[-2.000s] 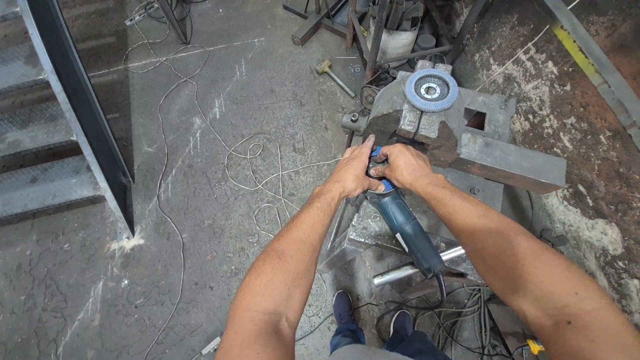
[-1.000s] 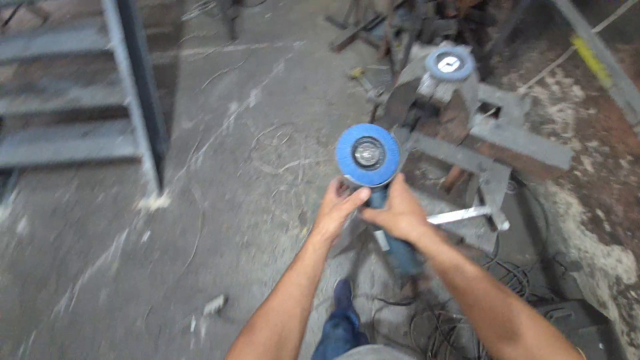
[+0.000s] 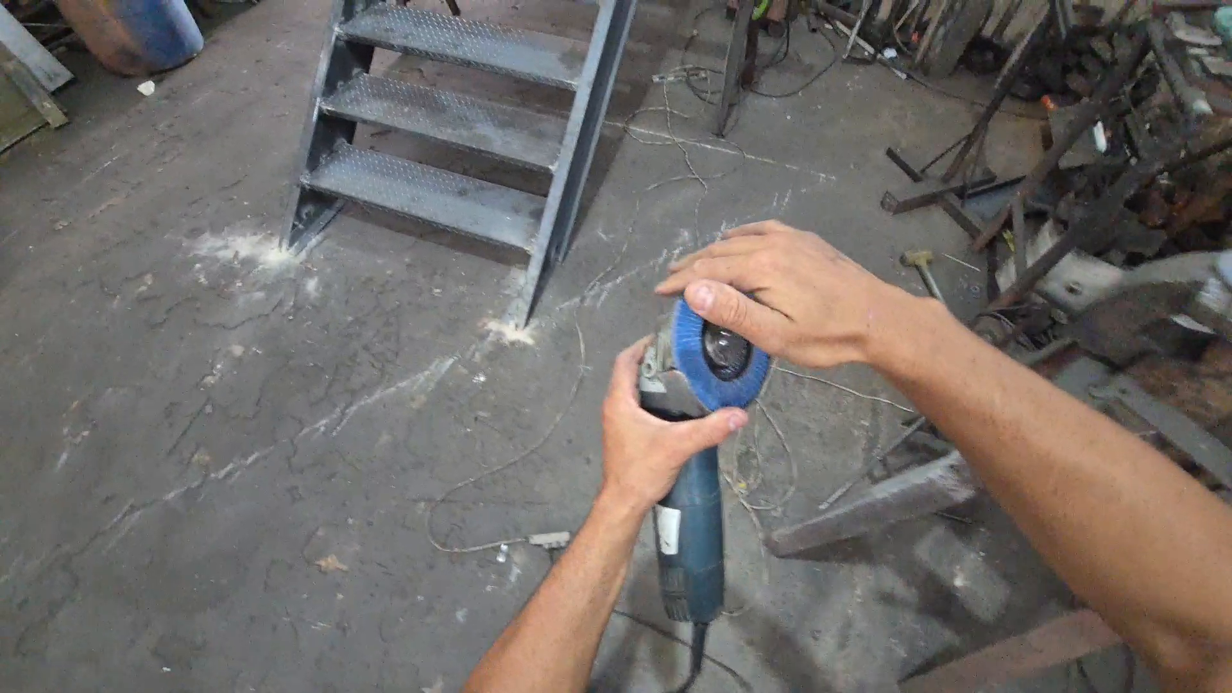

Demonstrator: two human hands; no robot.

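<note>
My left hand (image 3: 654,428) is wrapped around the head of a blue angle grinder (image 3: 691,539), its thumb beside the disc. The grinder hangs upright, cord end down, and its blue flap disc (image 3: 717,371) faces up toward the camera. My right hand (image 3: 770,289) lies over the top edge of the disc, the thumb on its face and the fingers reaching past the rim. The fingertips' contact behind the disc is hidden.
Steel stairs with tread-plate steps (image 3: 423,192) stand on the concrete floor ahead. A hammer (image 3: 924,272) lies at the right near scrap steel bars (image 3: 1039,183). A thin cable with a connector (image 3: 550,540) winds over the floor. A steel beam (image 3: 871,505) juts in at the right.
My right hand has moved from the grinder's body to the disc. The disc was hidden two seconds ago and now faces up. The view has swung left toward the stairs.
</note>
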